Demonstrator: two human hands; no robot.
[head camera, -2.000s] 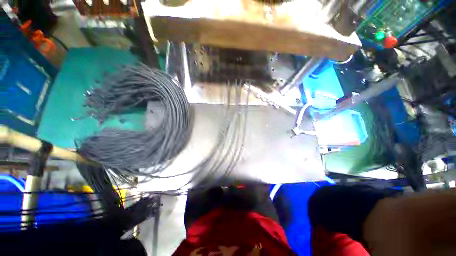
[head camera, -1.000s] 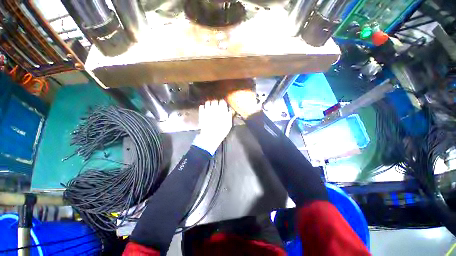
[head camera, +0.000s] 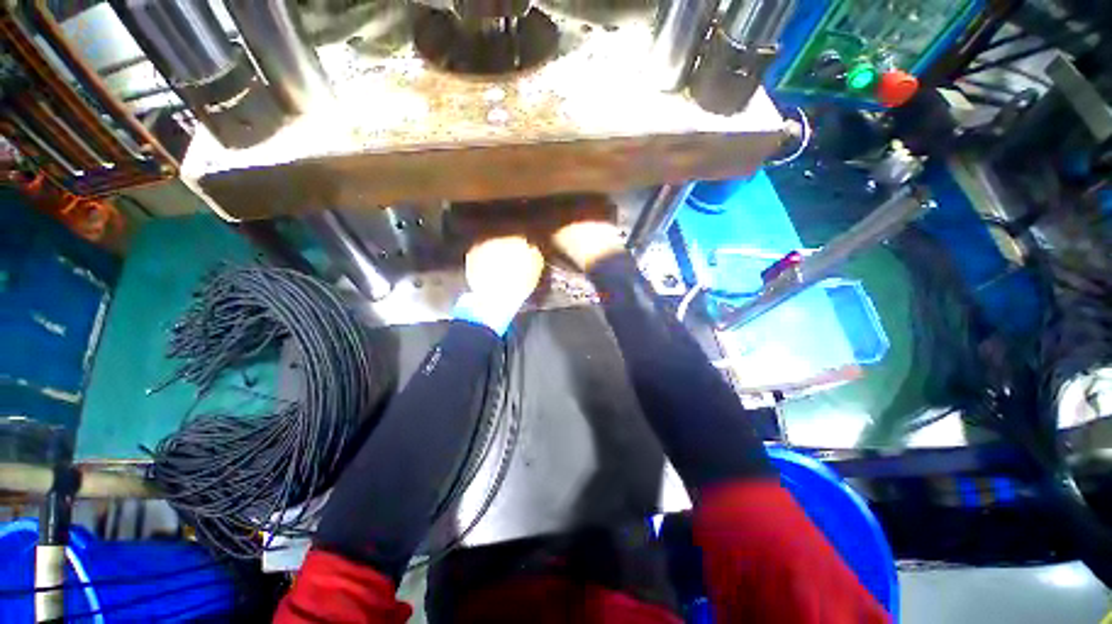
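Observation:
My left hand, pale or gloved with a light blue cuff, is at the front of the press, under its heavy block. My right hand is beside it on the right. The fingers of both hands are overexposed or in shadow, so their grip cannot be told. Several single black cables run from near my left hand down over the grey metal table. A large curved bundle of black cables lies to the left, on the green surface and the table's left edge.
Shiny guide posts stand at both sides of the press. Light blue trays lie to the right. A blue bucket stands below the table at right, with more blue containers at lower left. A control box has a red button at upper right. Dark cables hang at far right.
Both hands were first away from the press, then came to its front. Since one second ago, my left hand has shifted slightly left, and a small gap separates the hands.

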